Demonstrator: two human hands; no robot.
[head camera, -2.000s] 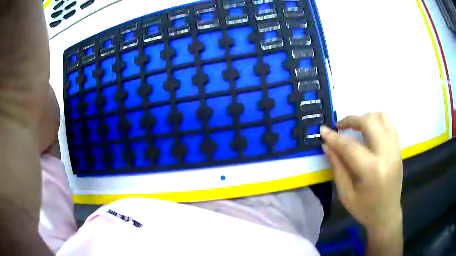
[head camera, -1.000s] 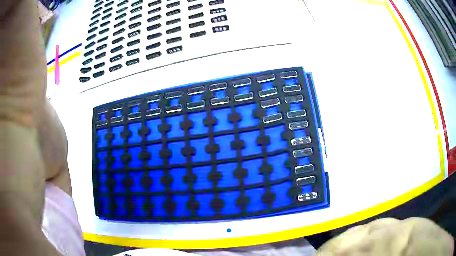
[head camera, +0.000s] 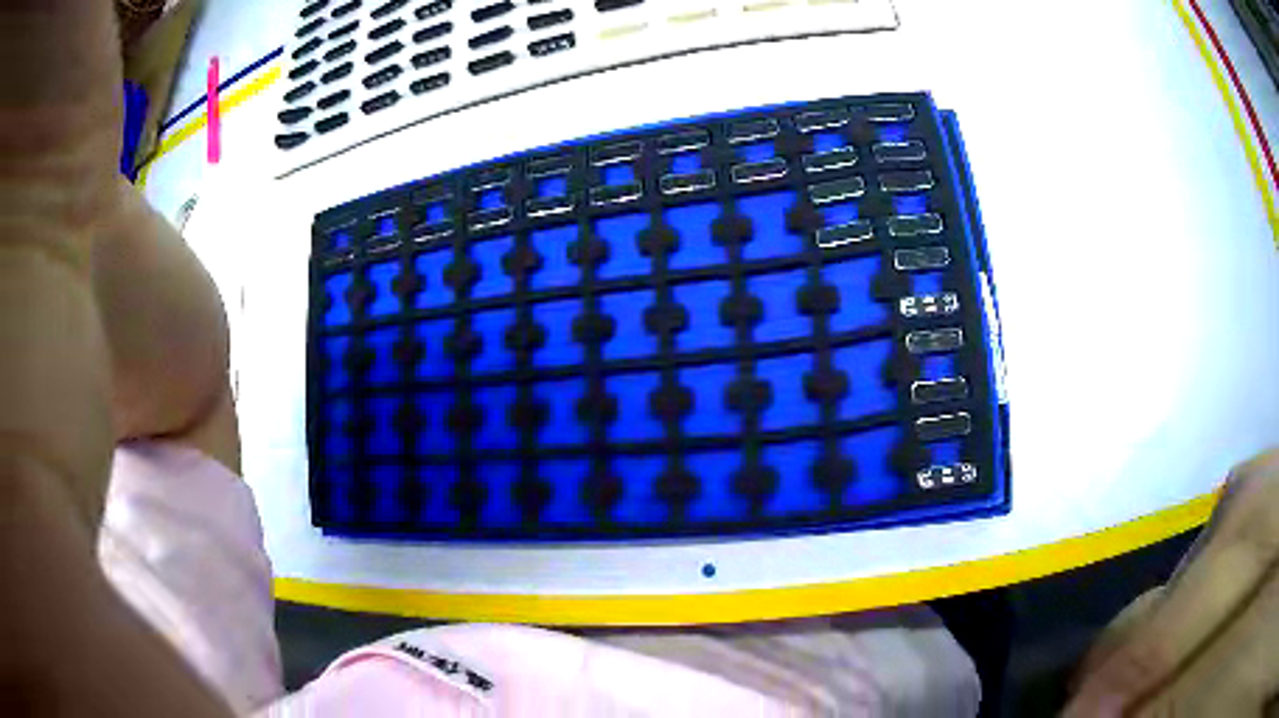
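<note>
The blue and black tray lies on the bench before me. Small black parts with silvery outlines fill its top rows and right column. Two in that column show pale marks, one of them at the bottom. The other slots show bare blue gaps. My left hand is very large, close to the camera and cut off at the left edge; its fingertips cannot be made out. My right hand is blurred and cut off at the lower right, away from the tray. Its fingertips are hidden.
A white tray beyond holds rows of black parts and pale tan empty slots. A pink stick stands out at the upper left. Yellow tape edges the bench near my pink garment. A dark ribbed object is at the upper right corner.
My right hand has left the blue tray's lower right corner and moved right, to the picture's edge. The view has shifted; the white tray shows more than at first. My left side stays close to the camera.
</note>
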